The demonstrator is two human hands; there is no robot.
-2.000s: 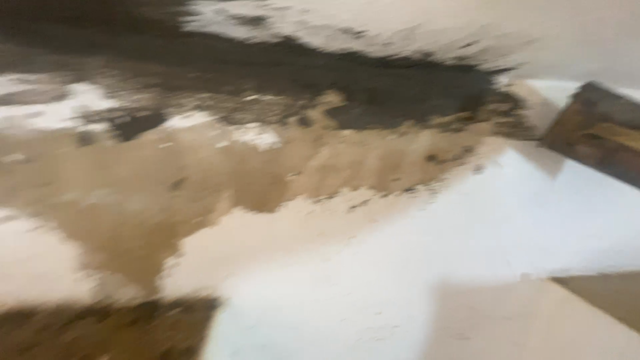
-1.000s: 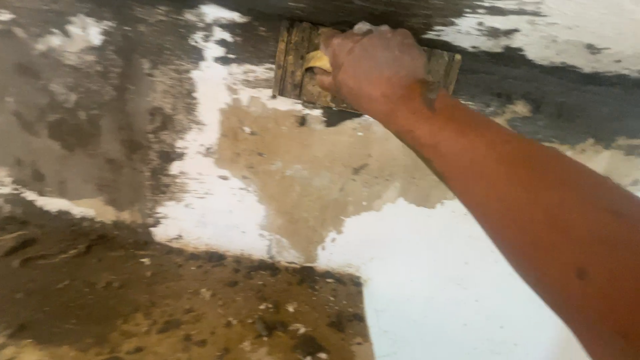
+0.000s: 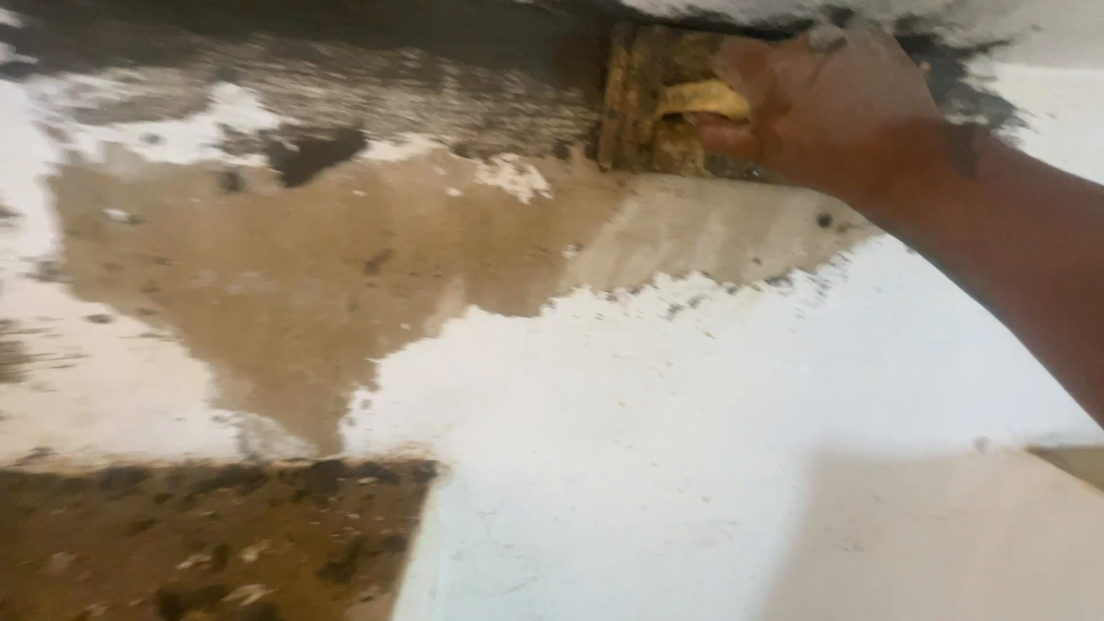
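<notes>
My right hand (image 3: 828,103) comes in from the right edge and grips the yellowish handle (image 3: 707,99) of a worn wooden plasterer's float (image 3: 630,103). The float lies against, or very close to, the dark, damp-looking band (image 3: 414,69) of mortar along the top of the wall. Beneath the float is a tan bare patch (image 3: 276,250) with ragged edges, bordered by white painted wall (image 3: 586,431). The hand is slightly blurred and hides the float's right part. My left hand is not in view.
A rough brown surface (image 3: 216,535) with dark lumps and pale flecks fills the lower left. Above the dark band, a pale surface (image 3: 1026,30) runs across the upper right. A shaded area (image 3: 931,535) of wall lies at the lower right.
Since one second ago, my right hand and the float have moved right along the dark band, from above the tan patch's left part to above its right part. The view has shifted too.
</notes>
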